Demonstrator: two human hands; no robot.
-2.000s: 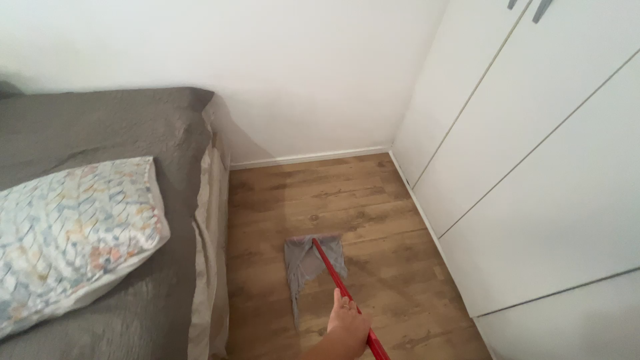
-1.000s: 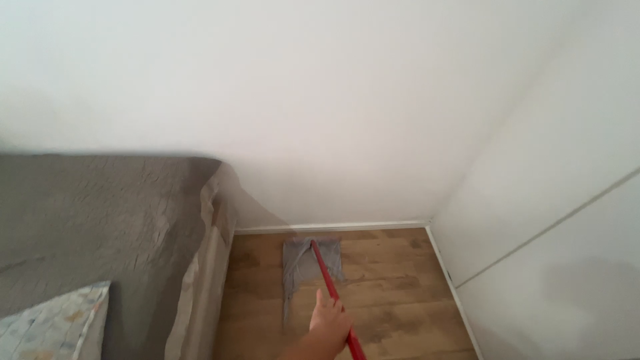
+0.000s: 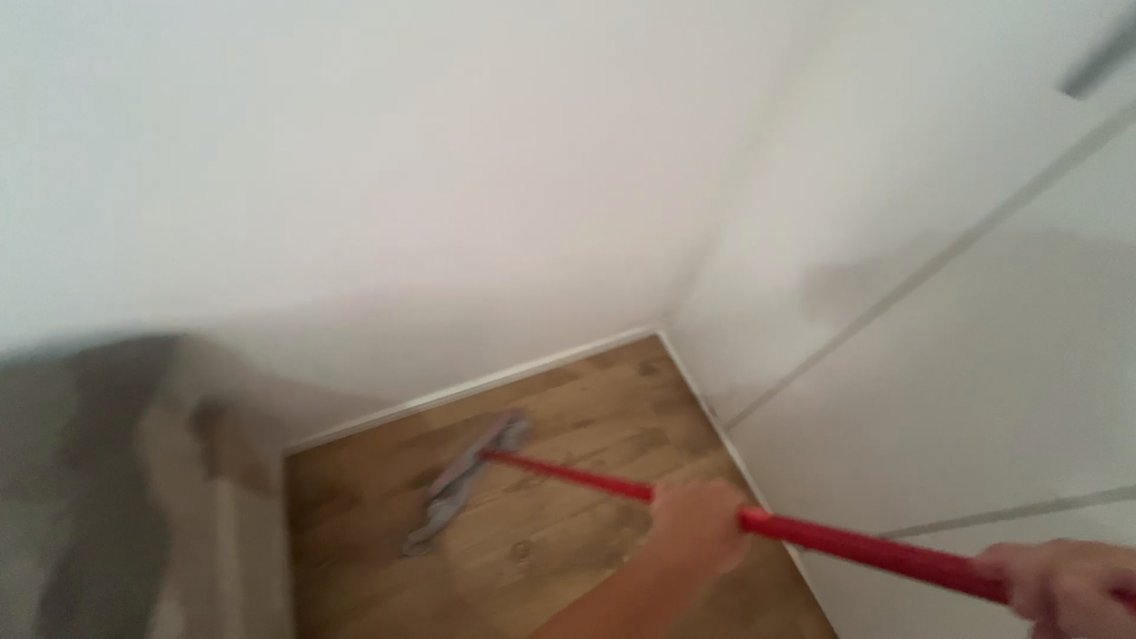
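Observation:
A red pole (image 3: 852, 541) slants from the lower right edge down to a floor squeegee or mop head draped with a grey cloth (image 3: 461, 484), which lies on the wood floor near the skirting board. My left hand (image 3: 698, 524) is closed around the middle of the pole. Higher up the pole, at the lower right edge of the view, my right hand (image 3: 1061, 581) grips it too, partly cut off by the frame. The picture is blurred by motion.
A white wall (image 3: 461, 195) with a white skirting board (image 3: 479, 388) stands ahead. On the right are white cabinet doors (image 3: 958, 373) with a grey handle (image 3: 1096, 58). A bed with a grey cover (image 3: 80, 479) stands at the left.
The cloth-covered head has turned from lying squarely to a slant. The pole now leans farther to the right, and my right hand has come into view. The view has tilted and shifted right.

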